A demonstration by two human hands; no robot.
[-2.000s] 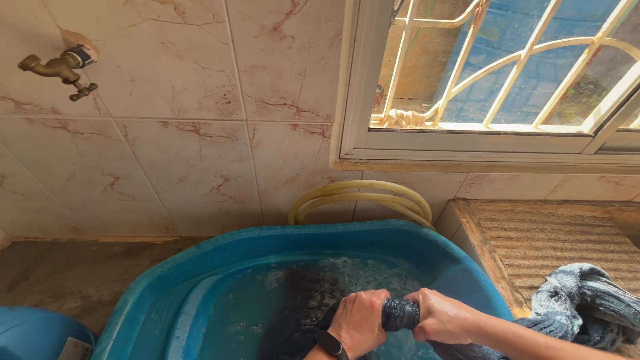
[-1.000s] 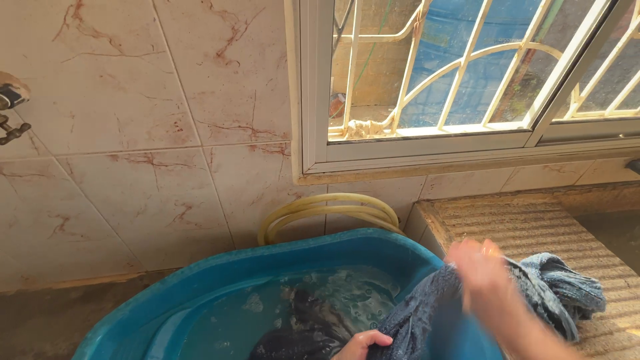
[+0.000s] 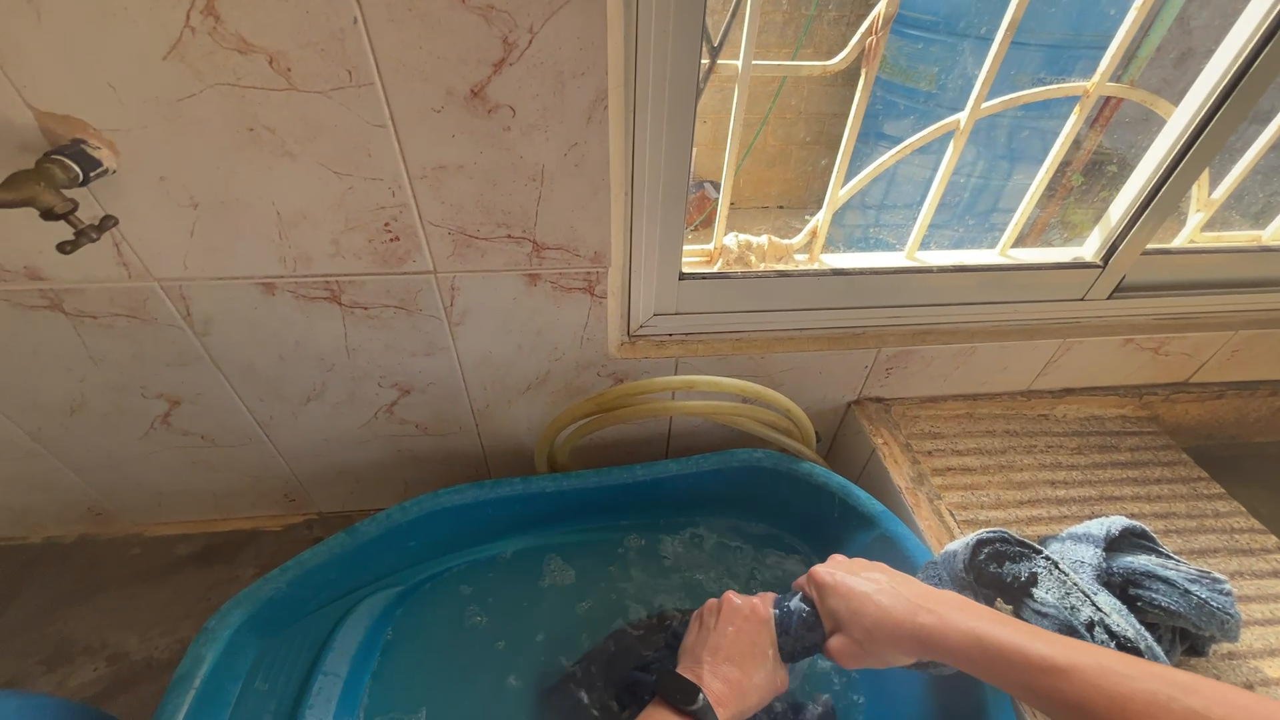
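Note:
Over a blue plastic tub of soapy water, my left hand, with a dark watch at its wrist, is closed around a wet dark-blue cloth. My right hand grips the same cloth just to the right, so a short bunched length shows between my fists. Dark fabric lies in the water below and left of my left hand. Past my right forearm, wet blue denim-like fabric rests in a heap on the ridged concrete washboard; whether it joins the held cloth is hidden by my arm.
The ridged washboard slab stands right of the tub. A coiled yellow hose lies between tub and tiled wall. A brass tap sticks out at upper left. A barred window is above. Part of a blue object shows at bottom left.
One second ago my hands were apart, with the right one blurred over the fabric near the slab's edge. Now both fists are close together on the cloth over the tub.

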